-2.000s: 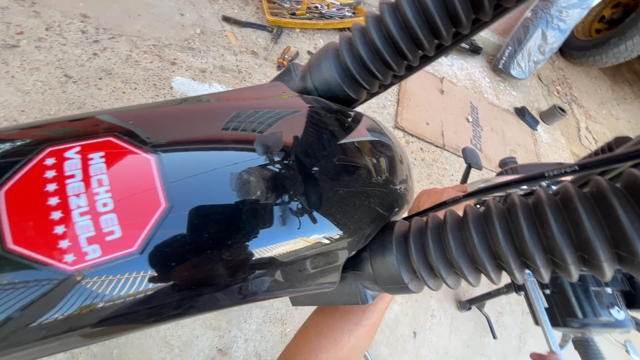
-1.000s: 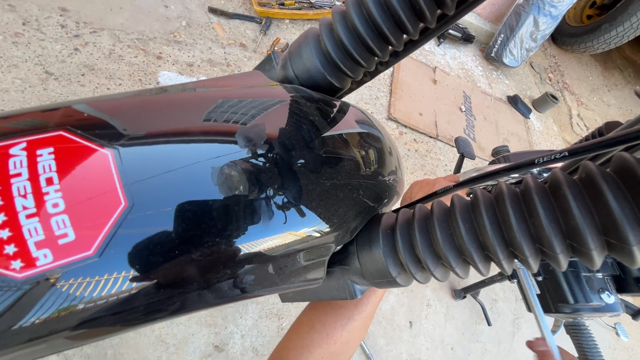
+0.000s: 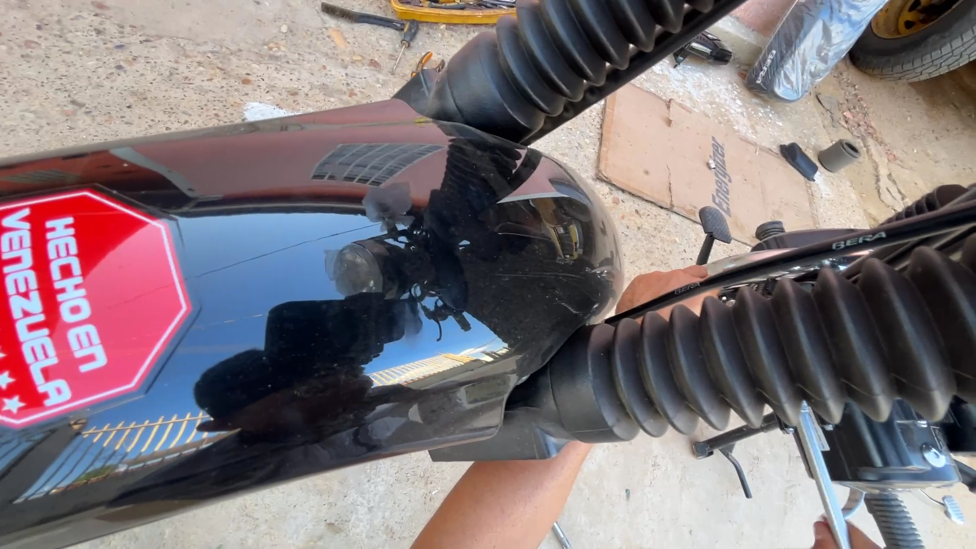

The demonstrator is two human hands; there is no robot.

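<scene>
A glossy black motorcycle front fender [image 3: 320, 305] with a red octagonal sticker [image 3: 91, 305] spans the left and middle. Ribbed black rubber fork gaiters stand at its right end, one upper [image 3: 549, 69] and one lower [image 3: 762, 351]. My left arm passes beneath the lower fork; part of my left hand [image 3: 663, 292] shows between the fender and a black cable [image 3: 770, 263], its fingers mostly hidden. At the bottom right my right hand [image 3: 837, 536], cut off by the frame, grips a long metal tool [image 3: 823, 476], whose upper end meets the lower gaiter's edge in view.
Flattened cardboard [image 3: 686, 152] lies on the concrete floor beside a grey cylinder [image 3: 839, 155]. A screwdriver [image 3: 404, 42] and a yellow tool case [image 3: 450, 13] are at the top. A wheel [image 3: 915, 38] stands top right; a black engine part [image 3: 884, 450] and foot pedal [image 3: 715, 225] sit right.
The view has shifted somewhat, so more of the sticker is cut off at the left. Both hands stay in about the same places by the fork.
</scene>
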